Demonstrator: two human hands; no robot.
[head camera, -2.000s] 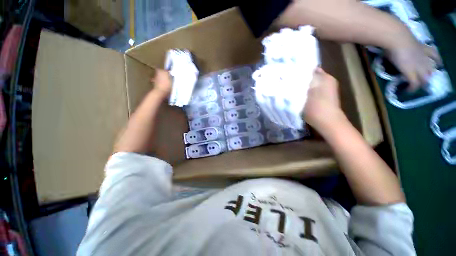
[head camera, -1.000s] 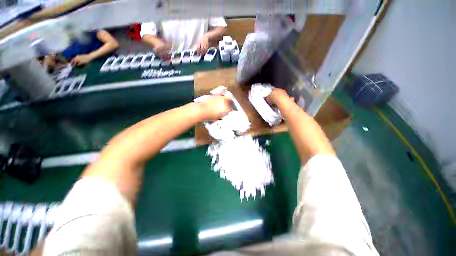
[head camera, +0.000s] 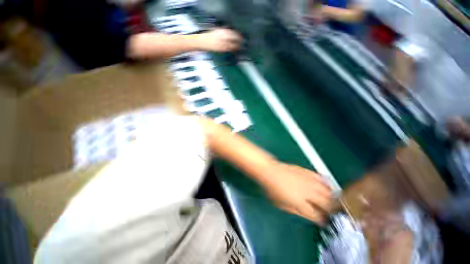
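The whole view is blurred. My left hand (head camera: 304, 193) is over the green surface at lower right, fingers pointing down beside a white pile of small inserts (head camera: 344, 242); whether it holds anything cannot be told. My right hand (head camera: 389, 242) is a smeared skin-coloured shape at the lower right, over the brown board (head camera: 381, 188). White housings (head camera: 420, 227) are beside it; its grip on them cannot be made out. A row of white looped housings (head camera: 201, 85) lies on the green surface at upper centre.
An open carton (head camera: 46, 103) stands at left with layered white housings (head camera: 105, 136) inside. Another person's arm (head camera: 175, 45) reaches over the row. A long white strip (head camera: 283, 116) crosses the green surface. Other people sit along the far side at upper right.
The view has swung left from the board, bringing the carton and housing row into sight. My left hand has moved from the housings on the board to beside the insert pile.
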